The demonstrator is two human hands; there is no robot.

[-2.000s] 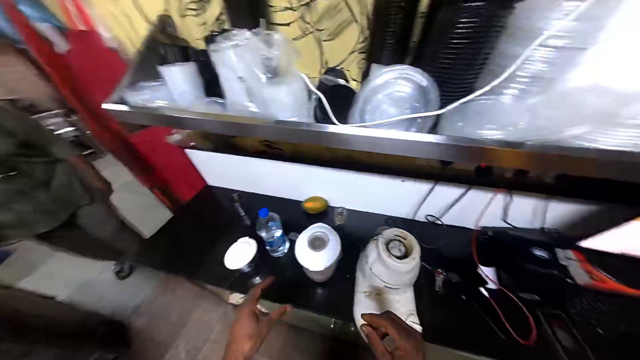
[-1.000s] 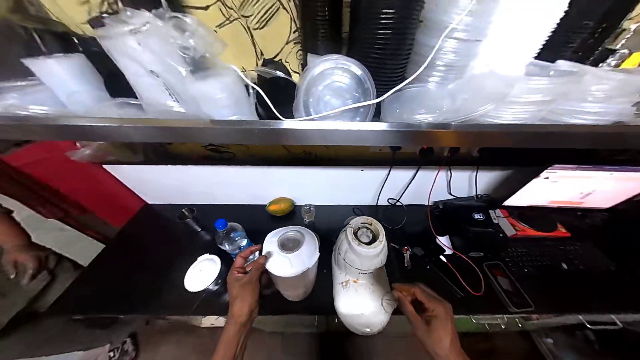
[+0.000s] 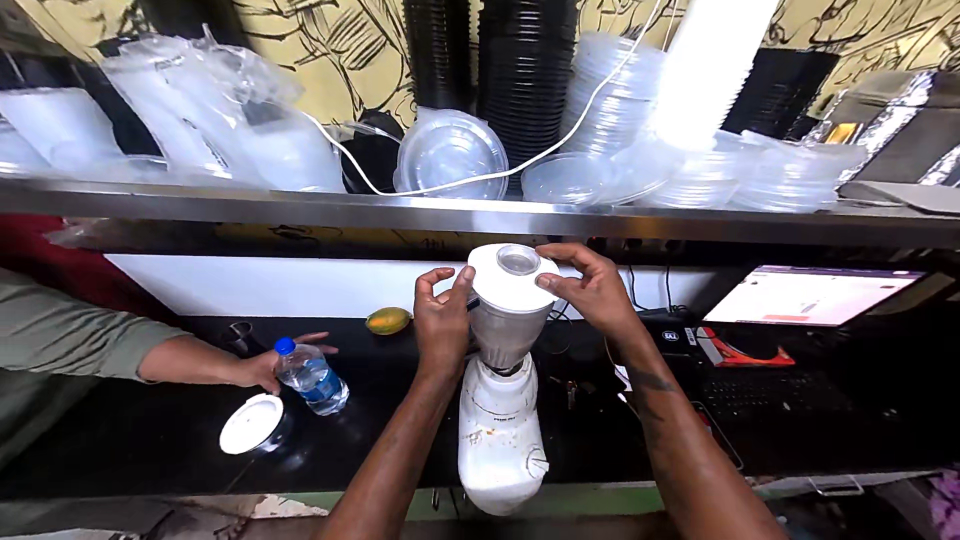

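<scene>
A blender jar with frosted, translucent walls stands upright on the white blender base, which has stains and a knob at its lower right. On the jar sits a white lid with a clear round cap in it. My left hand is at the left side of the jar, its thumb at the lid's edge; part of the handle shows beside it. My right hand pinches the lid's right edge between thumb and fingers.
Another person's hand reaches in by a water bottle and a white-lidded container. A green-orange fruit lies behind. Above runs a metal shelf with plastic containers; a laptop stands right.
The jar, which stood on the counter left of the base, is now on the base. Both my hands have moved to its lid. Another person's arm has come in from the left beside the bottle.
</scene>
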